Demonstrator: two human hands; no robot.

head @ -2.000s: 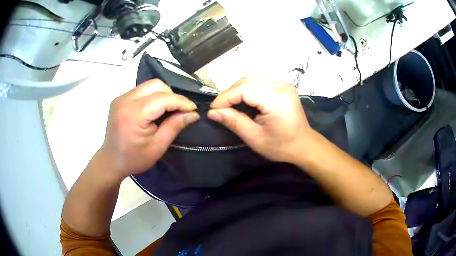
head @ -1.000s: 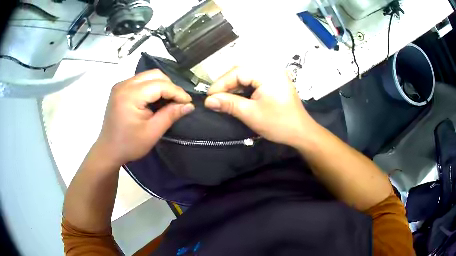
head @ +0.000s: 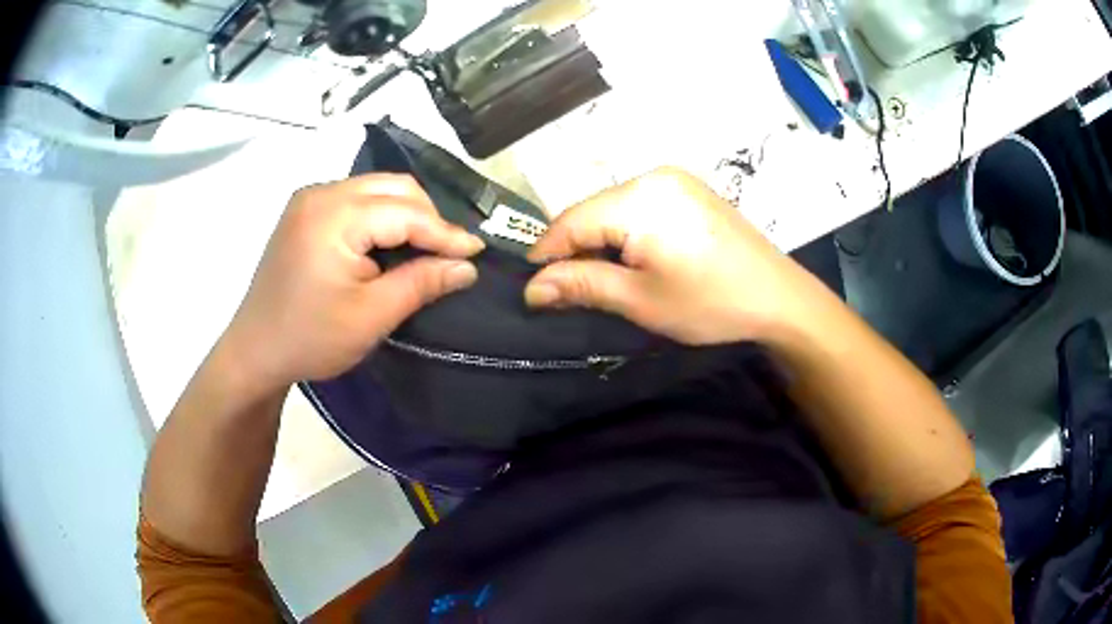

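Observation:
The dark fabric workpiece (head: 488, 408) lies across the table's front edge and the lap, blending into the dark apron. A silvery zipper (head: 488, 361) curves across it below the hands, with a slider near its right end. A small white label (head: 513, 224) with dark marks shows at the upper edge between the hands. My left hand (head: 354, 274) pinches the cloth between thumb and fingers left of the label. My right hand (head: 665, 258) pinches the cloth at the label's right end. The fingers hide part of the edge.
The machine head mechanism (head: 372, 22) and a shiny metal bed cover (head: 522, 79) stand behind the cloth. A blue tool (head: 805, 88) and dark thread scraps (head: 740, 165) lie on the white table (head: 683, 110). A pale-rimmed bin (head: 1015, 210) stands at right, with dark fabric (head: 1079, 451) below it.
The white label, largely hidden before, now shows between the hands. The zipper slider has come into view from under my right hand. The fingertips are slightly farther apart, and the view has shifted a little.

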